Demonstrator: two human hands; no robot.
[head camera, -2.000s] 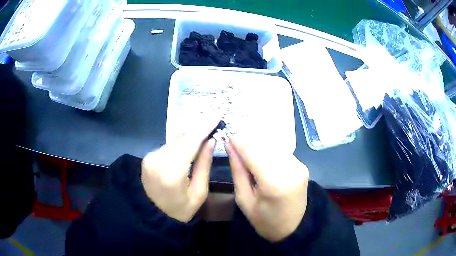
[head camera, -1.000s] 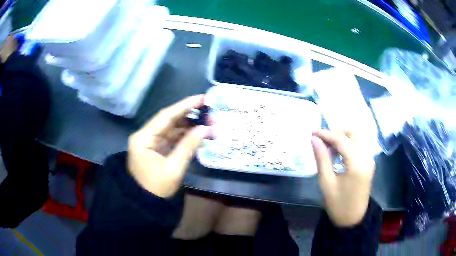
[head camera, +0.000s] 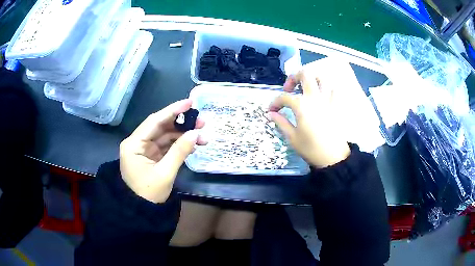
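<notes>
My left hand (head camera: 161, 148) holds a black plastic housing (head camera: 186, 120) between thumb and fingers, at the left edge of the lead tub. A small white piece shows in the housing's face. My right hand (head camera: 307, 122) is over the right part of the lead tub (head camera: 250, 171), thumb and index fingertips close together at the leads. Whether a lead is pinched there is too small to tell. The tub is full of white leads with small end pieces (head camera: 234, 130). Behind it stands the housing tub (head camera: 195, 60) with black housings (head camera: 239, 65).
Stacked translucent tubs (head camera: 99, 78) stand at left. A loose white piece (head camera: 175, 44) lies behind them. White sheets (head camera: 341, 98) lie right of the tubs, with a clear plastic bag (head camera: 435, 135) at far right. A green conveyor (head camera: 250, 11) runs behind. A dark sleeve (head camera: 18, 156) is at far left.
My hands parted from their meeting point over the lead tub. The housing stays in my left hand. My right hand went out to the right, then back left over the leads.
</notes>
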